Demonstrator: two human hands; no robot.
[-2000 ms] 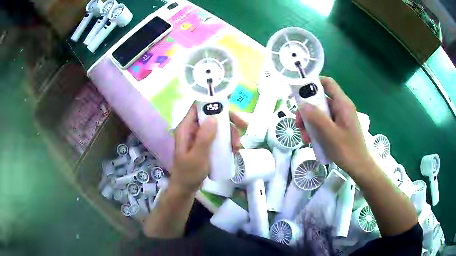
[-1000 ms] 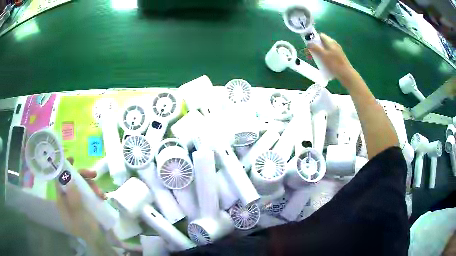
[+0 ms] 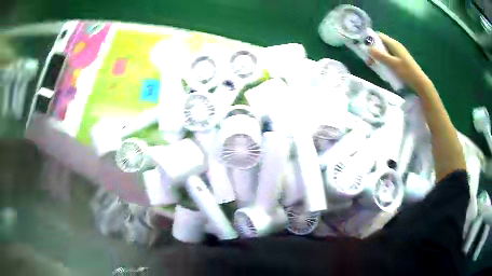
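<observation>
My right hand (image 3: pixel 393 59) is at the upper right, closed on the handle of a white handheld fan (image 3: pixel 355 22). The fan's round head points to the upper left, over the green surface, and a small dark oval display sits below the head. I cannot tell whether another fan lies behind it. My left hand is not in view. A heap of white fans (image 3: pixel 241 145) covers the middle and right of the table, with some rear grilles and some open guards facing up. The picture is blurred.
A printed mat (image 3: pixel 127 54) with a blue sticky note (image 3: pixel 151 90) lies at the left, with a black phone (image 3: pixel 52 70) at its pink end. The green surface (image 3: pixel 216 16) runs behind. Blurred fans (image 3: pixel 121 215) show below the table's lilac edge.
The view has swung, and the heap sits differently in the picture. My left hand and its fan have left the picture. My right hand still holds a fan over the green surface.
</observation>
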